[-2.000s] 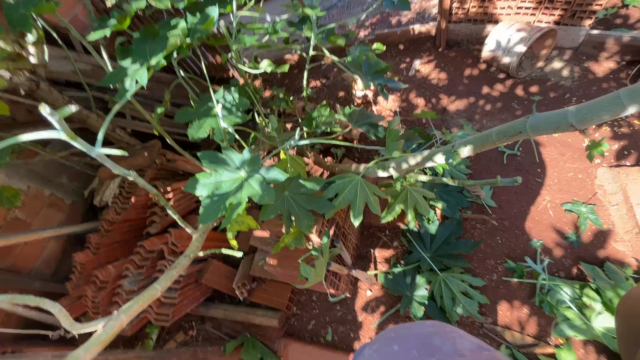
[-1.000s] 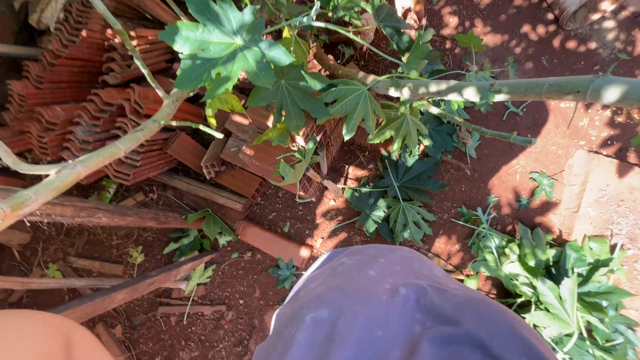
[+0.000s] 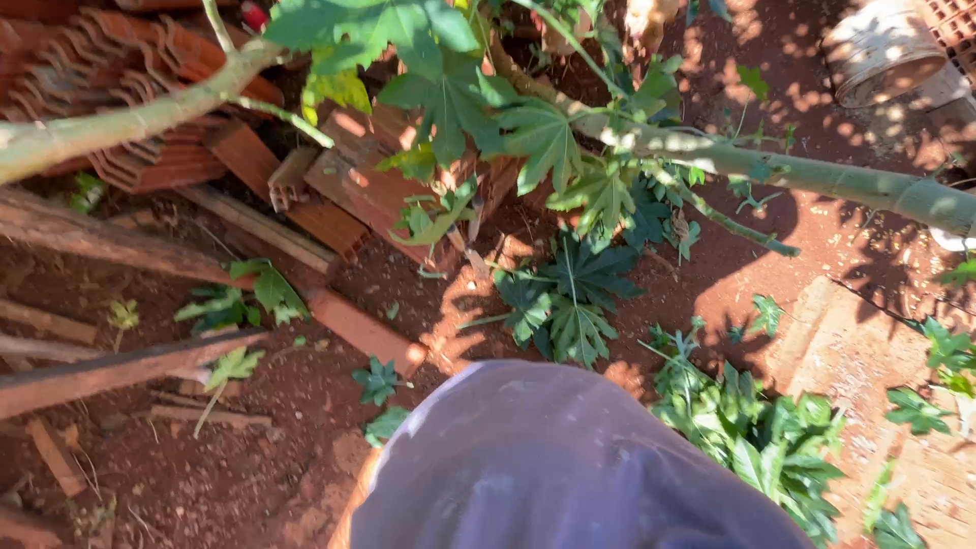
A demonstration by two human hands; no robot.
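Neither my left hand nor my right hand shows in the head view. My own clothed leg [image 3: 564,465], in greyish-purple cloth, fills the bottom middle. Above it a thick green plant stem [image 3: 831,179] with lobed leaves [image 3: 541,141] runs from the upper middle to the right edge. A paler bare branch [image 3: 130,122] crosses the upper left. Cut leaves [image 3: 576,297] lie on the red soil just beyond the leg, and a larger heap of green leaves [image 3: 762,435] lies to its right.
Stacked clay roof tiles [image 3: 168,152] and hollow bricks [image 3: 328,217] fill the upper left. Wooden boards [image 3: 114,370] lie at the left. A dirty, pale bucket [image 3: 884,57] lies on its side at the upper right. A flat slab [image 3: 846,351] is at the right.
The view has tipped downward since the earliest frame, and my leg now takes up more of the bottom. The bare skin seen at the lower left one second ago is gone from there.
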